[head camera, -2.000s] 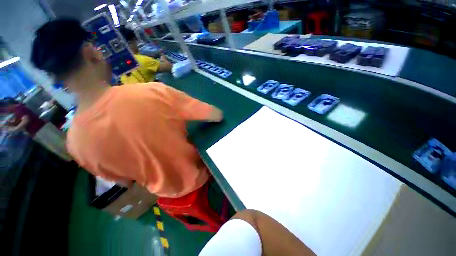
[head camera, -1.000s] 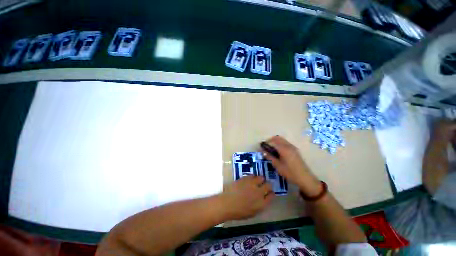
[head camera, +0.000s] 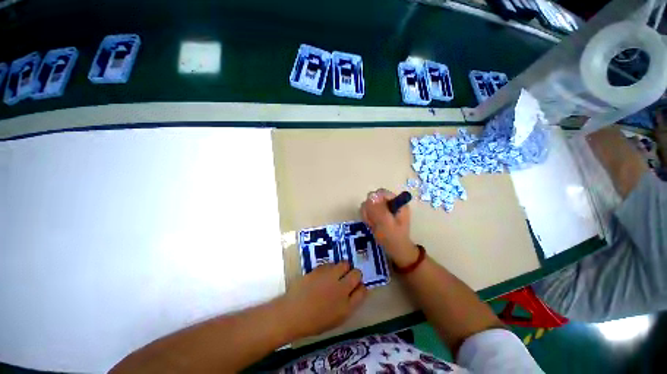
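Two pale blue housings with dark and white insides lie side by side on the brown board: the left housing (head camera: 319, 245) and the right housing (head camera: 368, 256). My left hand (head camera: 329, 296) rests over their lower edges with bent fingers; whether it grips them is unclear. My right hand (head camera: 387, 223) is closed around a short black hand tool (head camera: 399, 201) at the top of the right housing; the tool's working tip is hidden. A loose pile of small pale blue inserts (head camera: 441, 172) lies on the board to the upper right.
Housings (head camera: 347, 74) lie in groups on the green conveyor (head camera: 252, 62) beyond the bench. A clear bag (head camera: 523, 142) with white paper sits by the post, under a whitish roll (head camera: 622, 64). A white sheet (head camera: 139, 241) lies left. A person in grey (head camera: 636, 241) is at the right.
The view first swung down from the neighbouring worker to the board, then shifted rightward. My right hand has turned, and the black tool now points up and right. My left hand remains at the housings.
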